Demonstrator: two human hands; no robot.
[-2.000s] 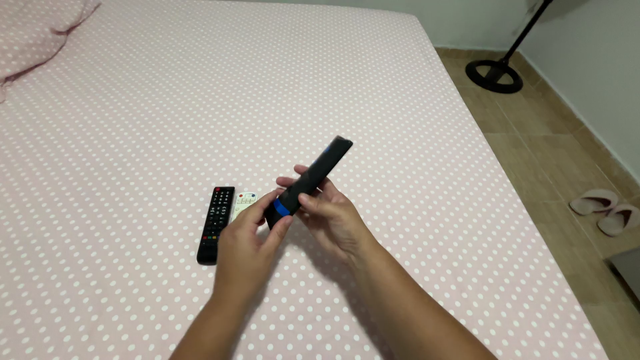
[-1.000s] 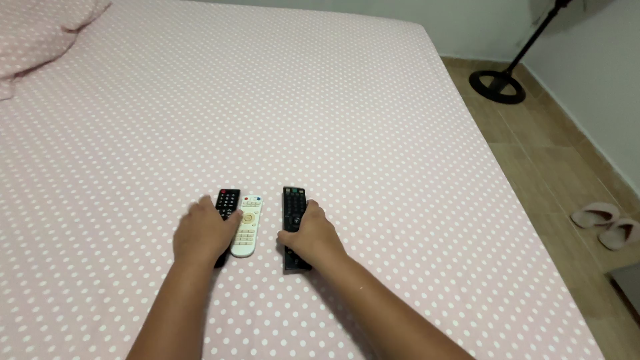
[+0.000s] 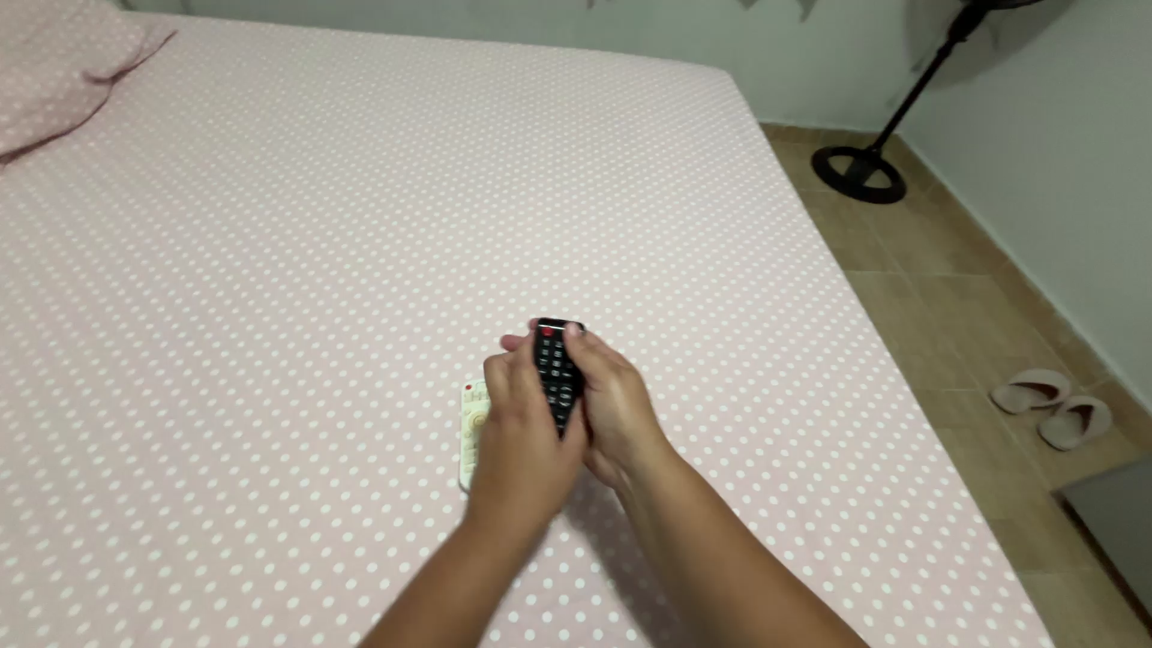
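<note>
Both my left hand and my right hand grip a black remote control above the bed. Its buttons face up, with a red one near the far end. My fingers cover its sides and its near end. A white remote control lies on the polka-dot bedsheet, partly hidden behind my left hand. Whether a second black remote is under or behind my hands I cannot tell.
A pillow lies at the bed's far left corner. Right of the bed, a black stand with a round base and a pair of flip-flops are on the tiled floor. A grey surface juts in at the lower right.
One second ago my hands were apart, each on a black remote on the bed. Now they are together around one black remote, its buttons facing up. The white remote is still on the sheet.
</note>
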